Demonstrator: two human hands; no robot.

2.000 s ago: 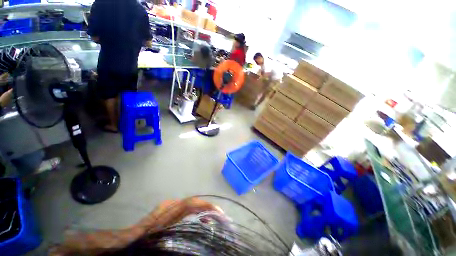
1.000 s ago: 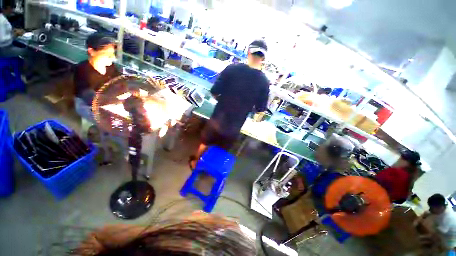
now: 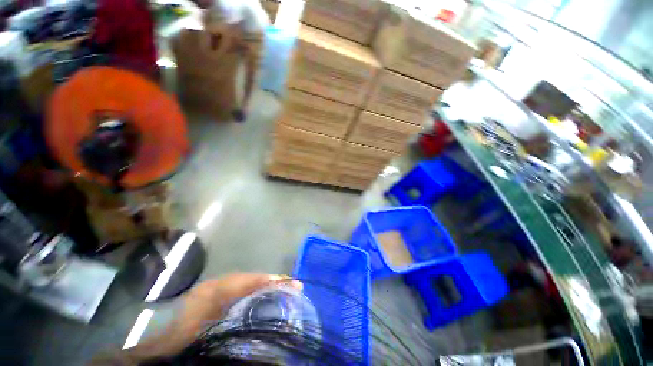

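My left hand (image 3: 240, 287) reaches in from the lower left, blurred, with its fingers curled along the top of a clear plastic cup (image 3: 276, 311). The cup is round and transparent, at the bottom of the view, seen close up. Dark hair strands cross the cup and hide part of the hand. My right hand is not in view.
A blue crate (image 3: 334, 286) stands just beyond the cup, with another blue crate (image 3: 408, 239) and blue stools to its right. Stacked cartons (image 3: 351, 107) stand ahead. An orange fan (image 3: 114, 129) is at left, a green bench (image 3: 530, 221) at right. People are at upper left.
The view has swung right from the dark-clothed person and shelves to the cartons, crates and right bench. The orange fan now appears at left. The cup shows clearly under my left hand.
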